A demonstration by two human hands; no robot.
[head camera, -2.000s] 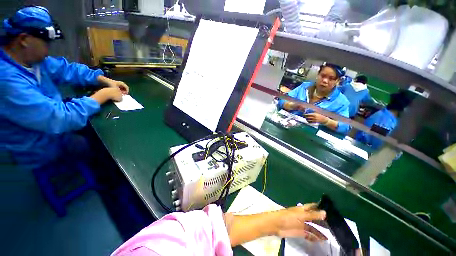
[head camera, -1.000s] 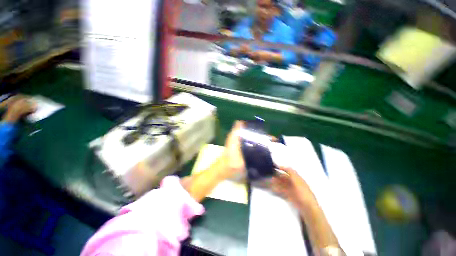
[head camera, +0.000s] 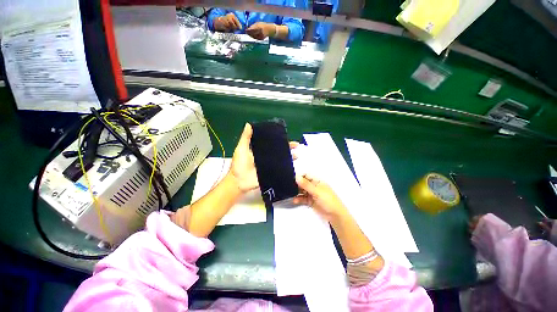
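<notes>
A black phone-like device [head camera: 273, 159] is held upright between both hands above the papers, its dark face towards me, with light marks at its lower end. My left hand [head camera: 244, 161] grips its left side. My right hand [head camera: 314, 194] holds its lower right edge. Long white paper strips [head camera: 305, 253] lie on the green bench below and right of the device; another strip [head camera: 382, 195] lies further right. A yellowish sheet [head camera: 238, 210] lies left of the strips, partly under my left forearm.
A cream metal box [head camera: 162, 152] with coiled black and yellow leads stands left. A document stand [head camera: 110, 61] is behind it. A yellow tape roll [head camera: 435, 192] and a dark flat piece [head camera: 495, 198] lie right. Another person's pink sleeve [head camera: 519, 256] is at far right. A rail [head camera: 305, 97] crosses behind.
The view has swung right and down. Two seconds ago my left hand was reaching at a dark object over the papers; now both hands hold the device, steady and sharper.
</notes>
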